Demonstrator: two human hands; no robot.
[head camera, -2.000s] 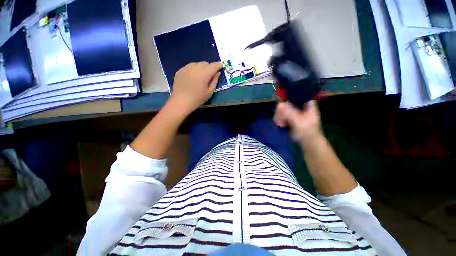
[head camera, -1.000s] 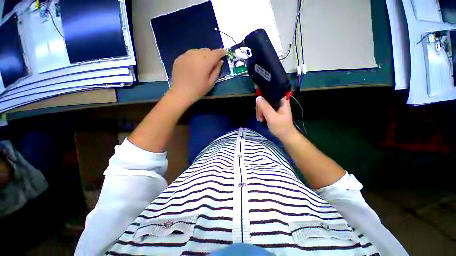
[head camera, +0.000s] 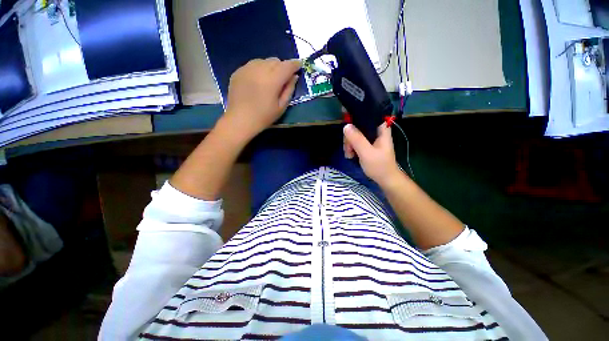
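A panel assembly, half dark panel (head camera: 248, 33) and half white panel (head camera: 320, 18), lies tilted on the beige board. A small green circuit board (head camera: 321, 86) is at its near edge. My right hand (head camera: 374, 152) holds the black soldering gun (head camera: 359, 78) by its near end. The gun's tip points left to the circuit board's area. My left hand (head camera: 262, 92) rests over the dark panel, with its fingertips at the small parts by the gun's tip. Whether the fingers pinch a wire is too small to tell.
Stacked carrier sheets (head camera: 133, 100) with assemblies stand at the left, and more carrier sheets (head camera: 561, 100) at the right. A cable with a white connector (head camera: 404, 88) crosses the board right of the gun. A person's arm (head camera: 11, 246) shows at the far left.
The soldering gun has swung in from the right to the circuit board and its blur is gone. The left hand stays near the board. The cable now shows beside the gun.
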